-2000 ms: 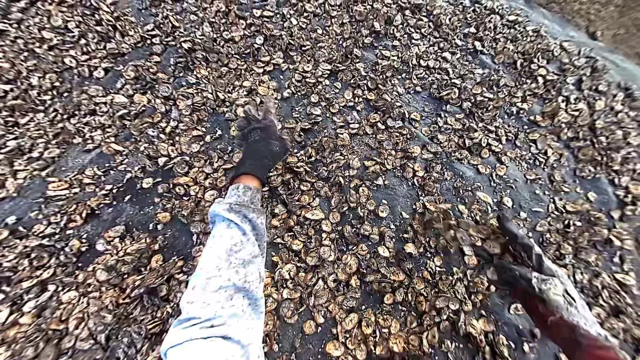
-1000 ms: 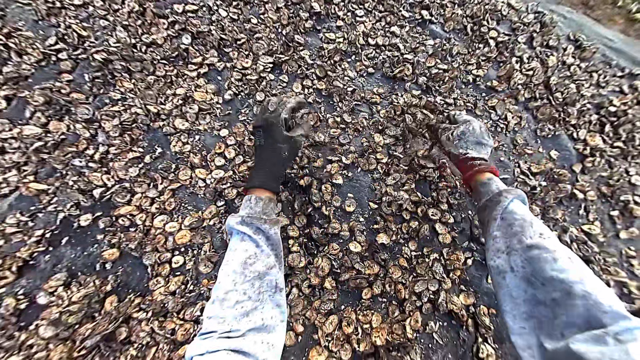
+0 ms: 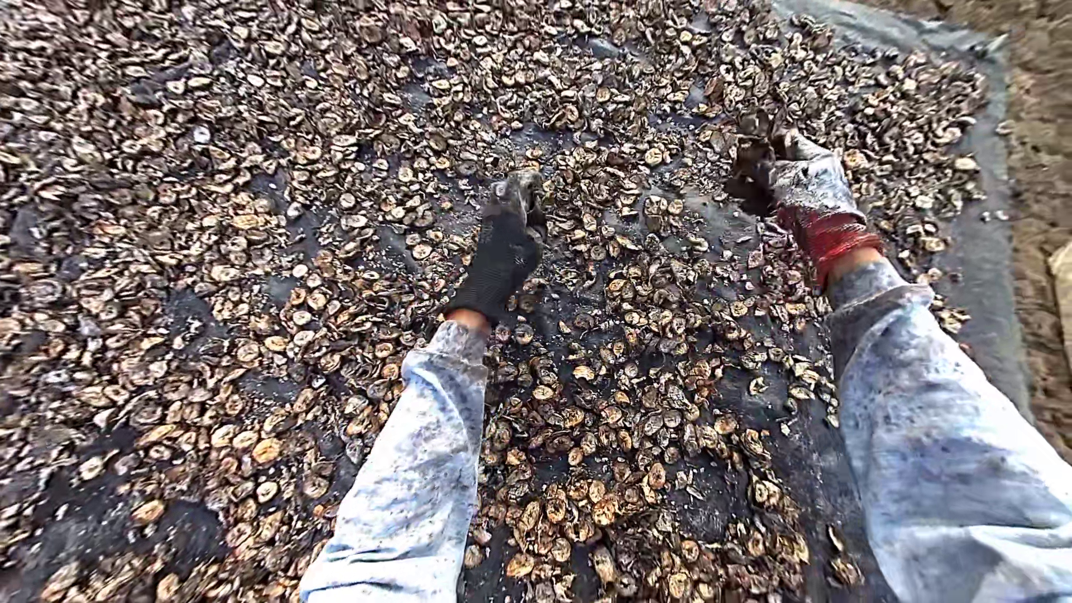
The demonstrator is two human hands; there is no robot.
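Brown, shrivelled dried slices, perhaps of fruit, lie scattered over a dark ground sheet. My left hand, in a black and grey glove, is low over the slices near the middle of the view, its fingers curled; whether it holds any is hidden. At the upper right is my right hand, in a dirty pale glove with a red cuff. Dark matter, unclear in the blur, shows at its fingertips beside the slices. Both forearms wear stained light-blue sleeves.
The edge of the sheet runs down the right side, with bare brown soil beyond it. A pale object is partly in view at the right border.
My right hand came in from the lower right, then moved farther up and outward over the slices. The view has shifted right, showing more of the sheet's edge.
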